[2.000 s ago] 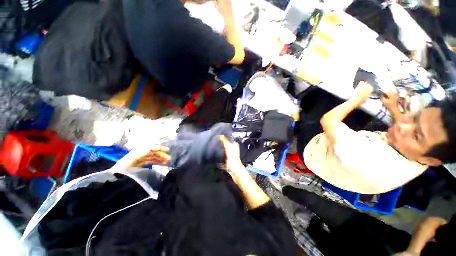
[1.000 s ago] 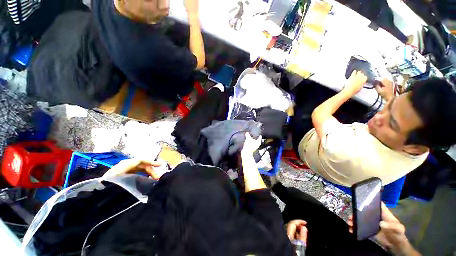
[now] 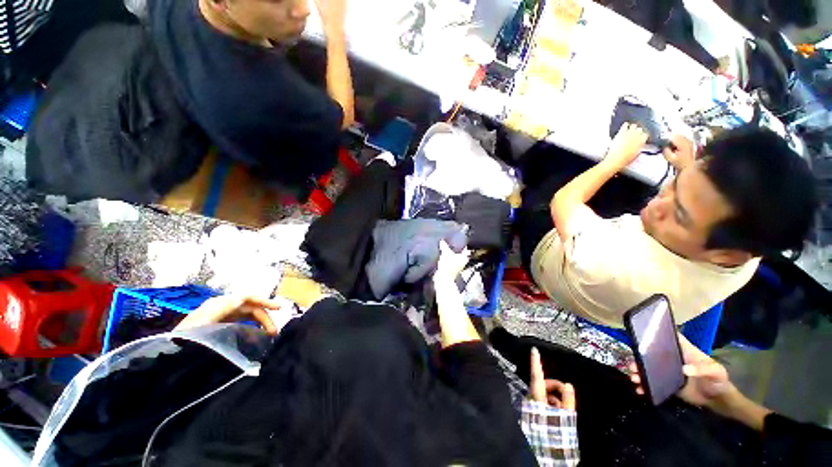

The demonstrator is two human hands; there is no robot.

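Note:
My right hand (image 3: pixel 450 264) reaches forward and grips the edge of a slate-grey garment piece (image 3: pixel 401 255), which lies over black cloth (image 3: pixel 351 228) beside a filled blue crate. My left hand (image 3: pixel 233 312) is at the left, fingers curled, above the rim of a clear plastic bag (image 3: pixel 205 336). Whether it holds the small pale thing at its fingertips cannot be told. Black cloth (image 3: pixel 150 392) fills the bag against my body.
The blue crate (image 3: pixel 499 290) holds white and black cloth. A second blue crate (image 3: pixel 111 319) and a red stool (image 3: pixel 55 315) are left. Two seated people are at the white table (image 3: pixel 588 109). At right, a person holds a phone (image 3: pixel 655 348); another hand (image 3: pixel 550 388) points forward.
The grey piece has gone from between both my hands to a lower place by the crate, with only my right hand on it. My left hand has moved back. A phone has appeared at right.

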